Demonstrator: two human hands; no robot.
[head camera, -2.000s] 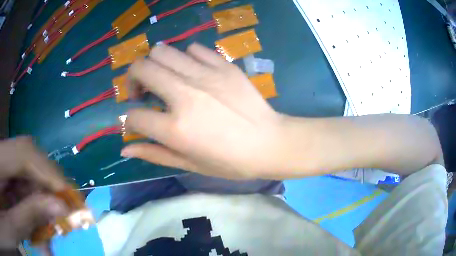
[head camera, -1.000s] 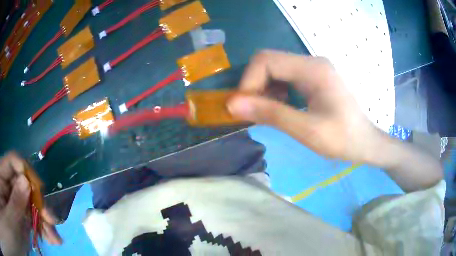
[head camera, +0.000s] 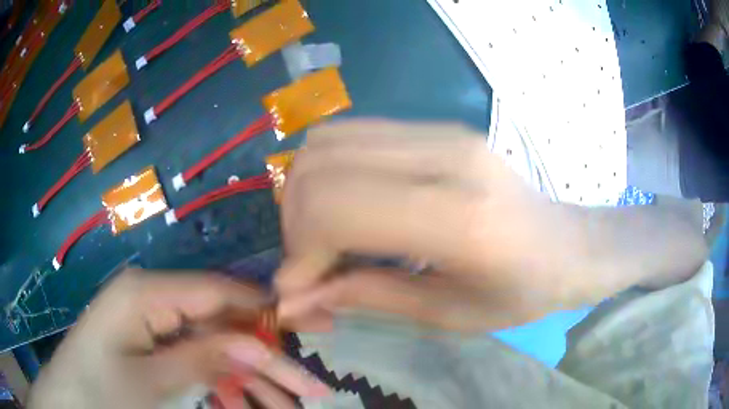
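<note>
My left hand (head camera: 176, 343) is at the lower left, blurred, closed around flexible circuits with red wires (head camera: 268, 331). My right hand (head camera: 416, 224) is at the centre, its fingertips meeting my left hand's at those circuits; what its fingers hold is hidden by blur. Orange flexible circuits (head camera: 308, 104) lie in two columns on the dark green bench mat, red wires and white connectors pointing left. The lowest circuit of the right column (head camera: 278, 172) is partly hidden behind my right hand.
White label sheets (head camera: 559, 72) with rows of small dark squares lie at the right of the bench. A clear tape piece (head camera: 316, 57) is stuck on the mat (head camera: 400, 48). More orange pieces (head camera: 24, 60) lie at the far upper left. A dark-sleeved arm (head camera: 699, 120) shows at the right edge.
My right hand has laid a circuit at the bottom of the right column and moved down left to my left hand. My left hand has moved right, with its circuits. The view has shifted.
</note>
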